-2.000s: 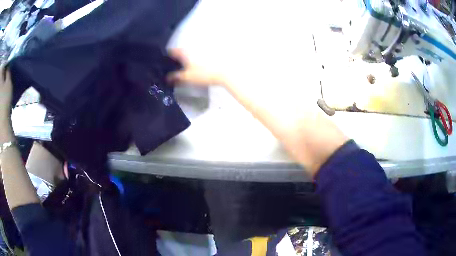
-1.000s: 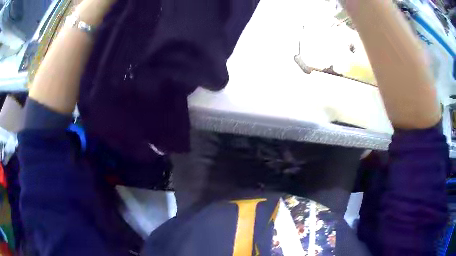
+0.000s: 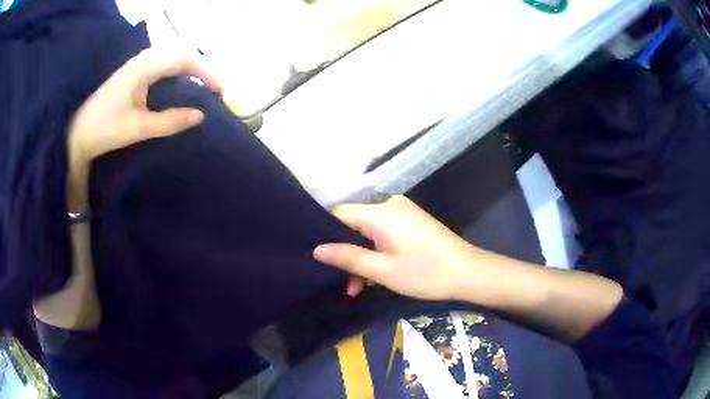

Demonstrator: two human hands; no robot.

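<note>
A large dark garment piece (image 3: 210,234) lies over the table edge and hangs over my lap. My left hand (image 3: 136,109) is at its upper part, thumb and fingers gripping the cloth near a small pale mark. My right hand (image 3: 397,249) pinches the cloth's right edge at the table's front edge. The cloth edge runs fairly straight between the two hands. More dark cloth (image 3: 39,156) covers my left forearm and the far left. The sewing machine head is not in view.
The cream-yellow machine bed (image 3: 342,35) with dark gaps is at the top. The white table's worn grey edge (image 3: 483,117) runs diagonally to the upper right. A green scissor loop (image 3: 546,5) is cut off at the top. Dark cloth (image 3: 638,171) hangs at the right.
The view has turned and moved closer to the table edge. The garment has come over my lap. Both hands, cut off at the top a second ago, now show on the cloth.
</note>
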